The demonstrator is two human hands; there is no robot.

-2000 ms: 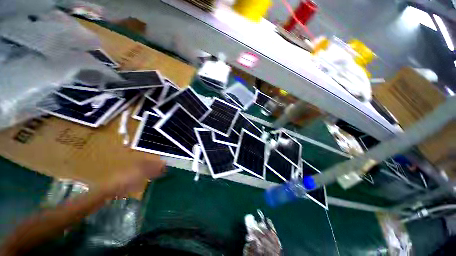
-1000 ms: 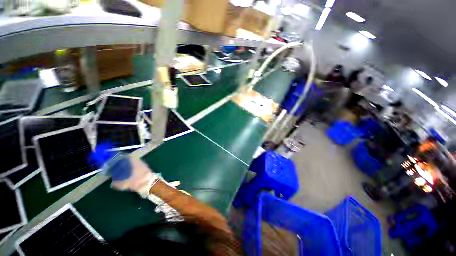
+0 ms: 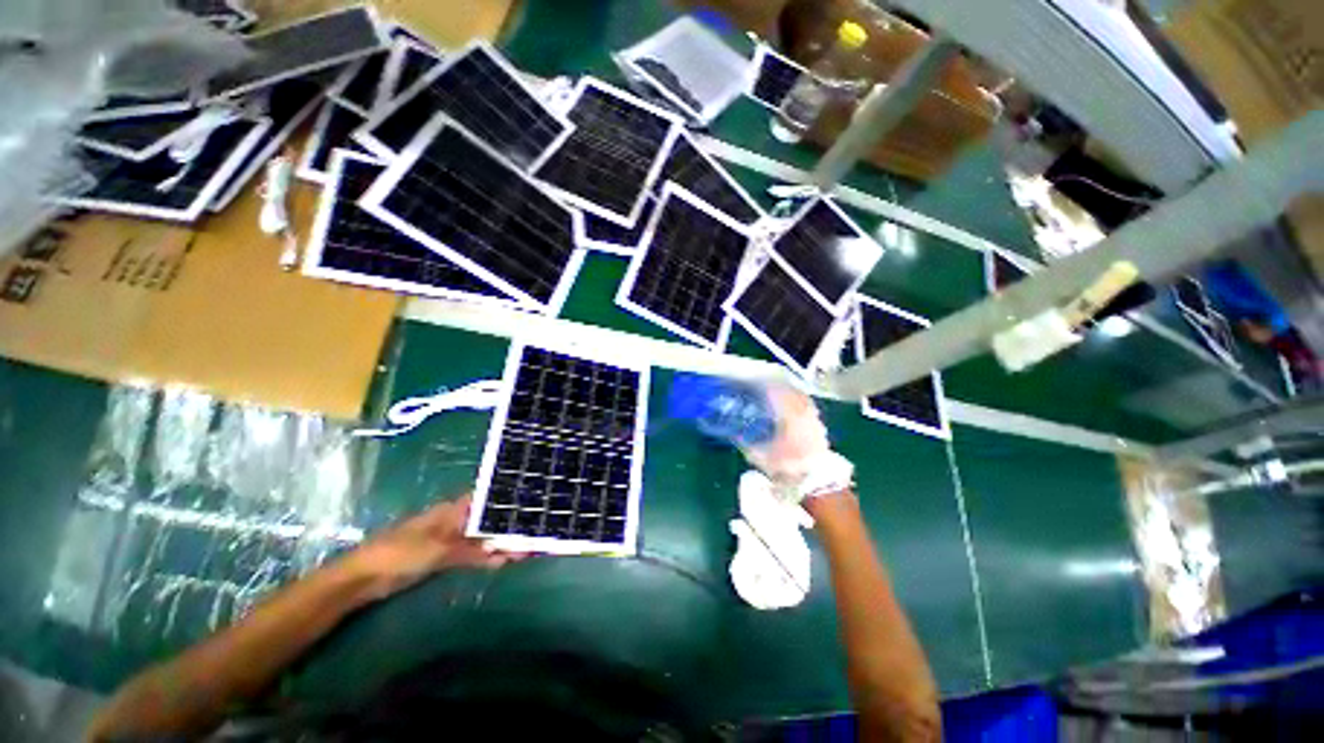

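A small solar panel [image 3: 564,450] lies in front of me on the green bench, its white cable [image 3: 443,404] coiled at its upper left. My bare left hand [image 3: 428,542] grips its lower left corner. My right hand [image 3: 791,443], in a white glove, is right of the panel, shut on a blurred blue-tinted water bottle [image 3: 719,407]; its palm side is hidden. A loose white glove [image 3: 770,544] lies just below that hand. More overlapping solar panels [image 3: 479,211] lie behind.
A cardboard sheet [image 3: 189,305] and clear plastic sleeves [image 3: 203,494] are at left, with cloudy wrap [image 3: 87,116] above. A grey post [image 3: 1002,312] slants across the right. A clear bottle with a yellow cap [image 3: 820,87] stands at the back. Blue crates [image 3: 1263,675] are at lower right.
The view has swung back from the aisle to the bench. The bottle, earlier lying by the post, is now in my right hand. My left hand has come to the near panel.
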